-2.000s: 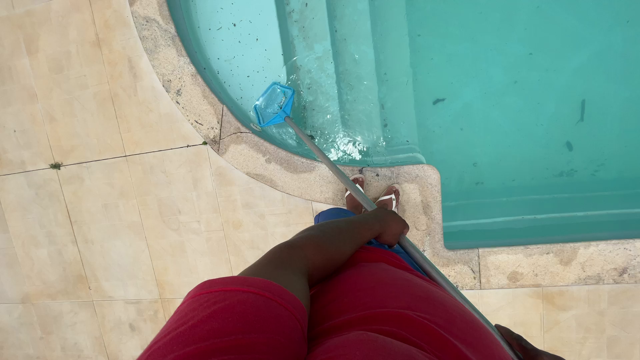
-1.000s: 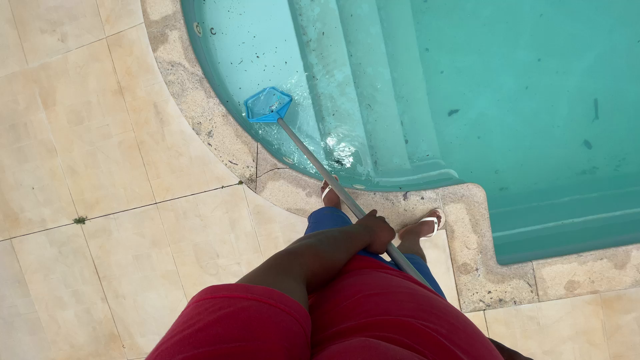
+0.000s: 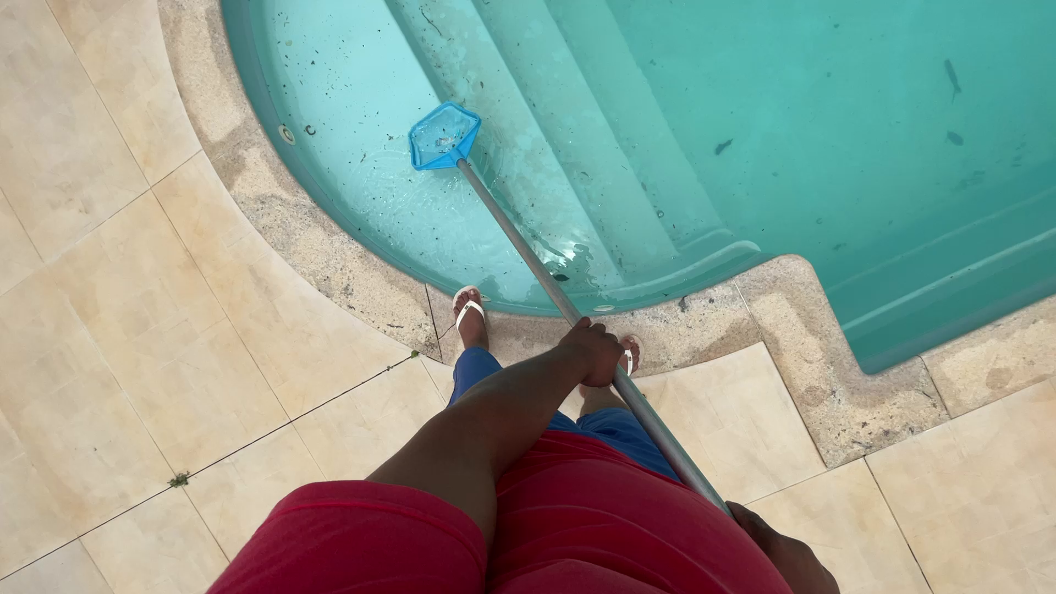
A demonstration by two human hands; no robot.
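A blue leaf skimmer net (image 3: 445, 137) is at the water by the edge of the pool's top step, with small bits showing through its mesh. Its long grey metal pole (image 3: 528, 256) slants down to the right across my body. My left hand (image 3: 592, 352) is closed around the middle of the visible pole, above my feet. At the lower right, my right hand (image 3: 780, 544) holds the pole near my red shirt; part of that hand is hidden.
The pool water (image 3: 808, 140) holds scattered dark debris over the pale steps (image 3: 569, 124). A curved stone coping (image 3: 289, 223) borders it. My feet in white flip-flops (image 3: 470, 318) stand apart at this edge. Beige paving tiles (image 3: 206, 363) lie behind.
The net has moved away from the curved pool wall toward the steps. My feet, close together two seconds ago, are now apart. My right hand, mostly hidden one second ago, shows more. The view has shifted.
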